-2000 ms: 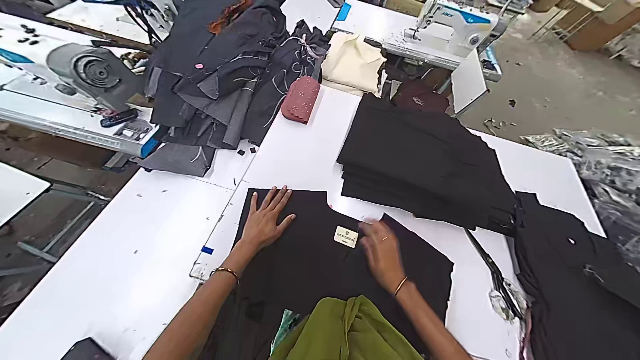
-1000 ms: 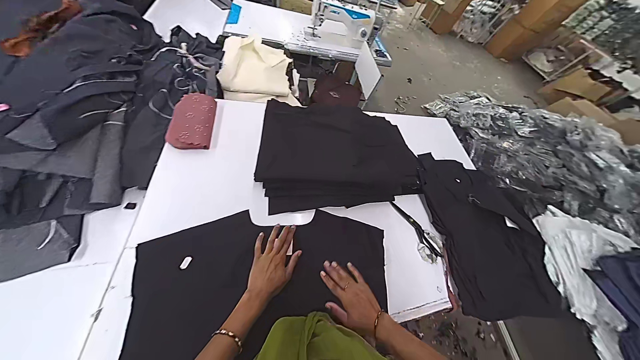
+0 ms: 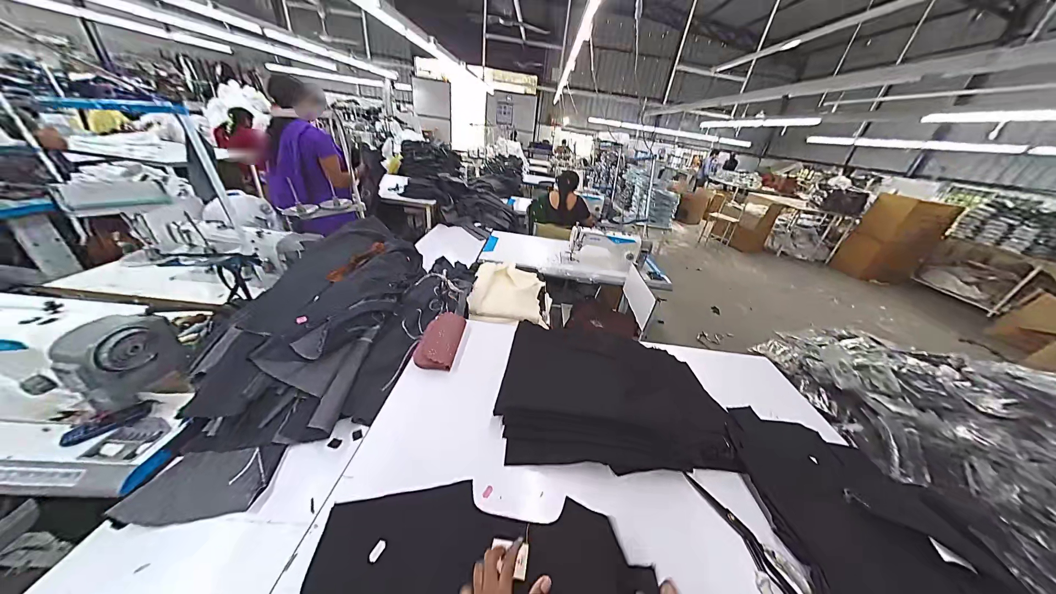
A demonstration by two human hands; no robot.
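Note:
A black cut garment panel (image 3: 412, 528) with a curved neckline lies flat on the white table (image 3: 429, 429). My left hand (image 3: 499, 573) is at the bottom edge, its fingers resting on a small pale label (image 3: 520, 559) just below the neckline, thumb apart. Of my right hand (image 3: 668, 587) only a fingertip shows, by the panel's lower right; the rest is out of frame. A small white tag (image 3: 377, 551) lies on the panel's left part. Beyond the panel is a folded stack of black fabric (image 3: 602, 396). Dark-handled scissors (image 3: 747, 540) lie to the right, partly under fabric.
Grey and black garment pieces (image 3: 322, 330) heap at the left beside a sewing machine (image 3: 115, 363). A pink case (image 3: 440, 341) and cream cloth (image 3: 507, 293) lie farther back. More black pieces (image 3: 866, 503) and plastic-wrapped packs (image 3: 907, 404) are right. Several people are farther off.
The view has tilted up strongly. My left hand, earlier flat near the neckline, now has its fingers on the label. My right hand, fully visible before, is mostly out of frame.

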